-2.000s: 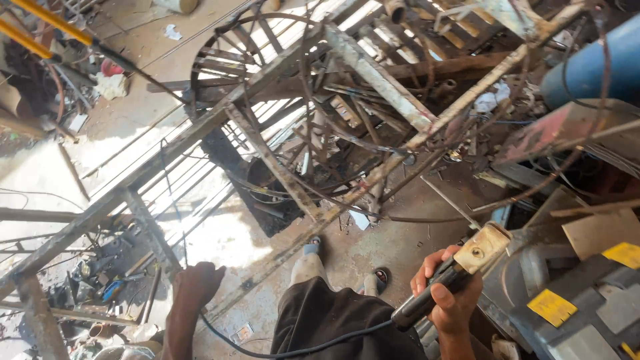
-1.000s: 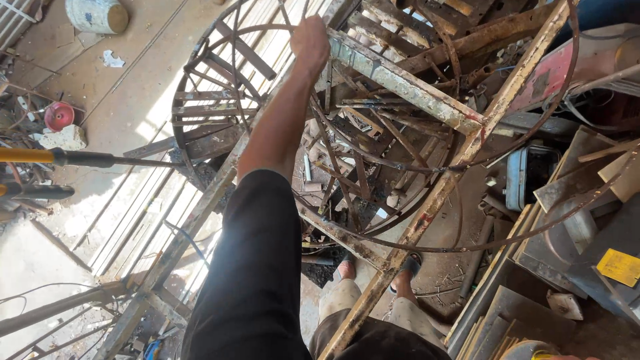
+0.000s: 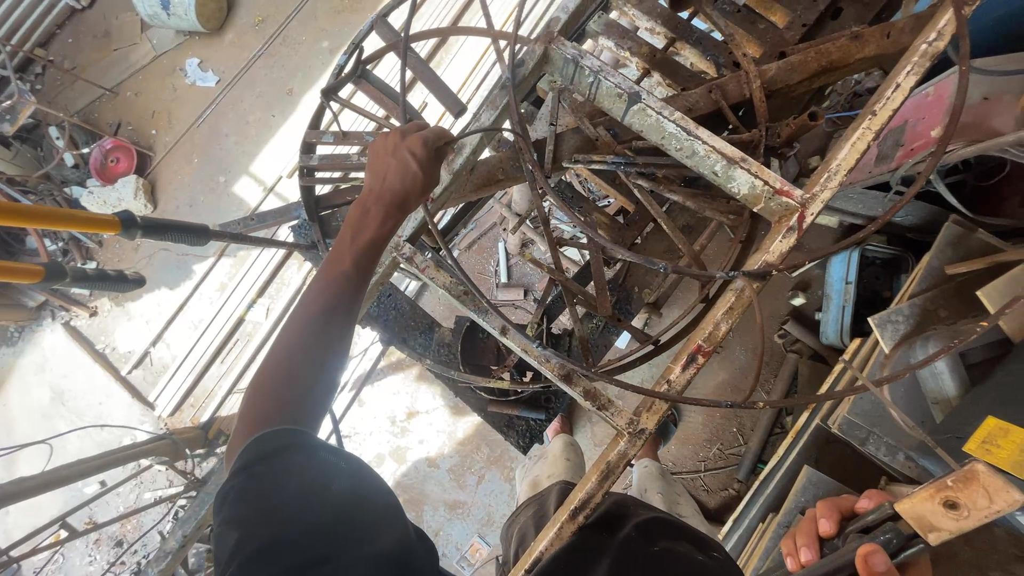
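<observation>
My left hand [image 3: 406, 166] is closed on a thin metal rod of a round frame [image 3: 560, 192] of bent rusty rods, at upper centre. The rods loop across a worn, paint-flecked metal ladder-like frame [image 3: 708, 336]. At the lower right corner my right hand [image 3: 840, 528] grips the dark handle of a tool, possibly a welding electrode holder; a pale rectangular block [image 3: 960, 502] with a hole shows at its end. Part of the right hand and the tool is cut off by the picture's edge.
Long-handled yellow and black tools [image 3: 80, 220] reach in from the left. Scrap metal bars lie under the frame. A blue-rimmed container [image 3: 840, 296] and stacked plates [image 3: 944, 320] stand at the right. A bucket [image 3: 184, 12] lies at the top left, above a red wheel-like part [image 3: 112, 160].
My left hand, low at the left two seconds ago, has reached up to the round frame. The right hand with its tool is at the lower right edge; one second ago it was out of view.
</observation>
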